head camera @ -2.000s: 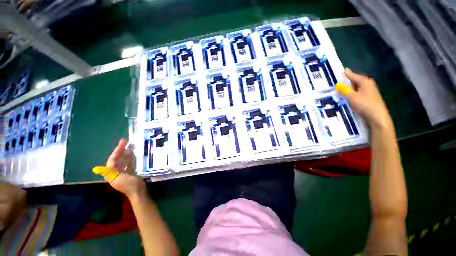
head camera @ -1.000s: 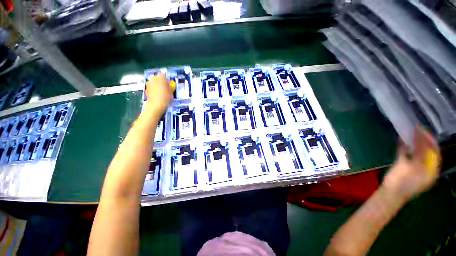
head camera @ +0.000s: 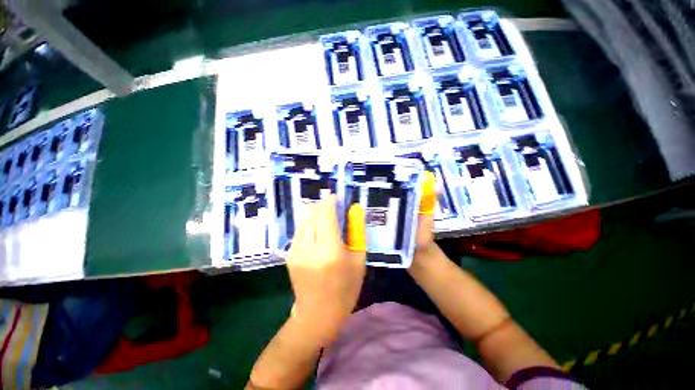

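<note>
My left hand [head camera: 324, 255], with a yellow cot on its thumb, is on a clear pack [head camera: 301, 171] with a white and black part. This pack looks lifted slightly over the front row. My right hand [head camera: 425, 217], also with a yellow cot, grips another pack [head camera: 379, 209] by its right side, above the tray; my left thumb lies at its left edge. Both packs hide part of the front row. The large carrier tray [head camera: 267, 72] holds three rows of packs, and two places at the back left show plain white.
A neighbouring tray [head camera: 49, 247] with similar packs lies at left on the green bench [head camera: 148, 175]. Stacked grey sheets [head camera: 648, 84] hang at the right edge. Red stools [head camera: 541, 232] are under the bench. A striped sleeve [head camera: 19, 335] of a person shows at lower left.
My left hand has come from the back left corner to the front middle, and two back-row packs are gone from their places. My right hand has left the grey sheets and now holds a pack.
</note>
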